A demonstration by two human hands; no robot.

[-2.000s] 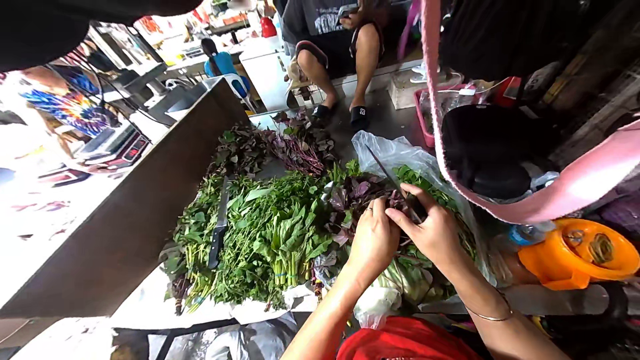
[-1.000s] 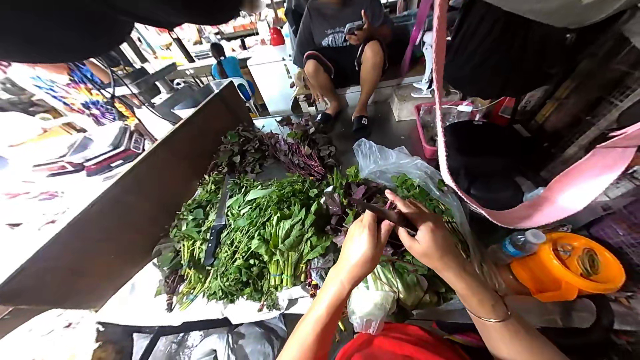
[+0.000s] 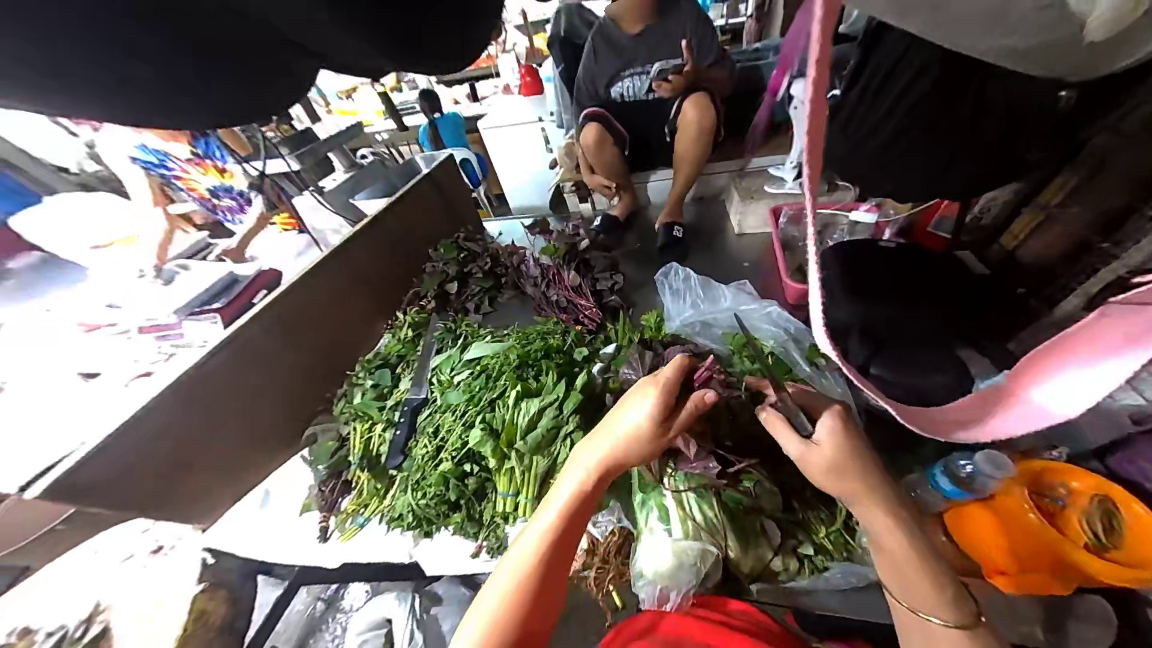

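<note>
My left hand (image 3: 650,416) is closed around the stems of purple leafy greens (image 3: 697,454), whose cut ends show by its thumb. To its right, my right hand (image 3: 823,445) grips a knife (image 3: 769,378), the narrow blade pointing up and away. Below both hands lies a pale leafy vegetable (image 3: 688,531) partly in clear plastic. Green leafy bunches (image 3: 526,414) cover the table to the left, with a second, black-handled knife (image 3: 409,418) resting on them. More purple-stemmed greens (image 3: 567,279) are heaped farther back.
A metal side panel (image 3: 261,351) borders the left. A clear plastic bag (image 3: 720,306) lies beyond my hands. At right are a pink strap (image 3: 1017,387), a pink basket (image 3: 787,270), a water bottle (image 3: 963,477) and an orange container (image 3: 1053,531). A seated person (image 3: 652,99) holds a phone.
My hands, close together one second ago, are now apart. The knife blade again points up and away, separate from the greens in my left hand. The view has shifted slightly.
</note>
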